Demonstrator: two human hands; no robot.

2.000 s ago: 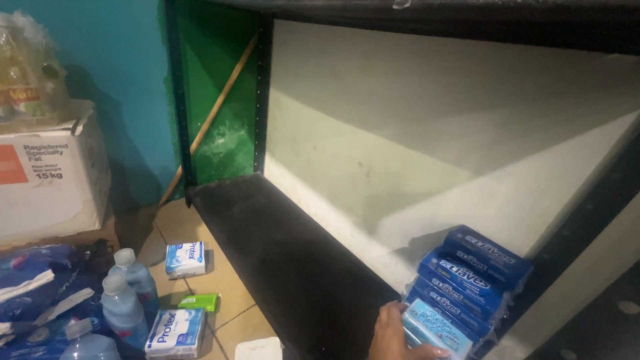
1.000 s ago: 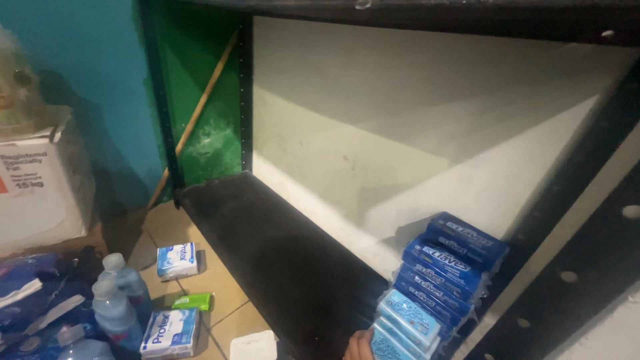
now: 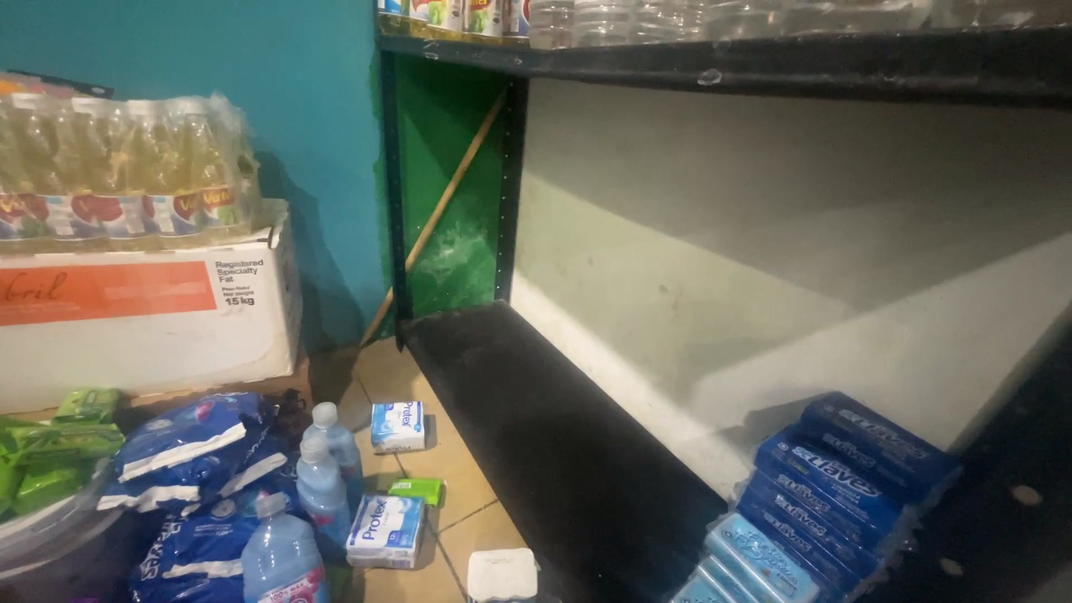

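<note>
Neither of my hands is in view now. Dark blue wrapped packs (image 3: 837,494) stand in a stacked row at the right end of the black lower shelf (image 3: 578,435). Light blue packs (image 3: 758,557) lean against their near side, partly cut off by the bottom edge. On the tiled floor left of the shelf are two Protex soap packs, one farther back (image 3: 398,426) and one nearer (image 3: 385,531), with a small green packet (image 3: 416,491) between them. A white-topped pack (image 3: 502,574) sits close to the shelf's front edge.
Light blue bottles (image 3: 283,557) stand beside blue plastic packs (image 3: 188,452) on the left. A bucket (image 3: 67,544) holds green packets (image 3: 50,469). Wrapped bottles of yellow liquid (image 3: 126,172) rest on a white carton (image 3: 151,335). Overhead, the upper shelf (image 3: 712,71) carries bottles; a wooden stick (image 3: 456,188) leans behind the post.
A hand that was at the light blue packs in both earlier frames has left the view. The packs remain leaning by the dark blue ones. The view has shifted up and left.
</note>
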